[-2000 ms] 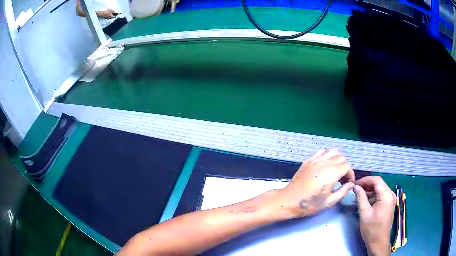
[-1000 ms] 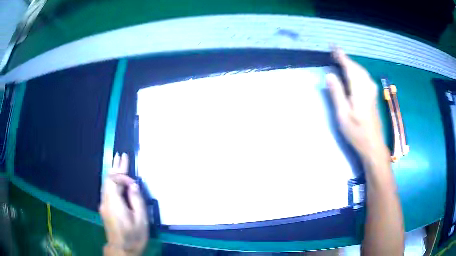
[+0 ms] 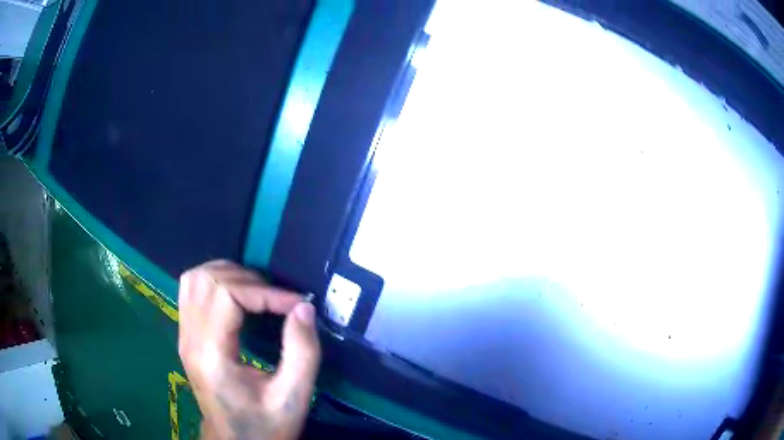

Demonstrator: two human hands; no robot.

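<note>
A large framed panel (image 3: 550,172) with a glaring white face and thin black rim lies tilted in view on a black mat (image 3: 301,215). A small silver corner bracket (image 3: 342,299) with dots sits in a black notch at its near left corner. My left hand (image 3: 249,344) is just left of this corner. Its thumb and index fingertips are pinched together by the rim, with a tiny pale piece at the tips, too small to name. My right hand is out of the picture.
Another black mat (image 3: 172,112) lies to the left, past a green strip (image 3: 292,129). The curved green bench edge runs below it. Green floor with yellow-and-black tape (image 3: 146,290) shows at lower left. A ribbed pale rail (image 3: 722,21) is at the top right.
The view has moved closer to the panel's near left corner. My left hand has its fingertips pinched beside that corner. My right hand and the orange-handled tools have left the view.
</note>
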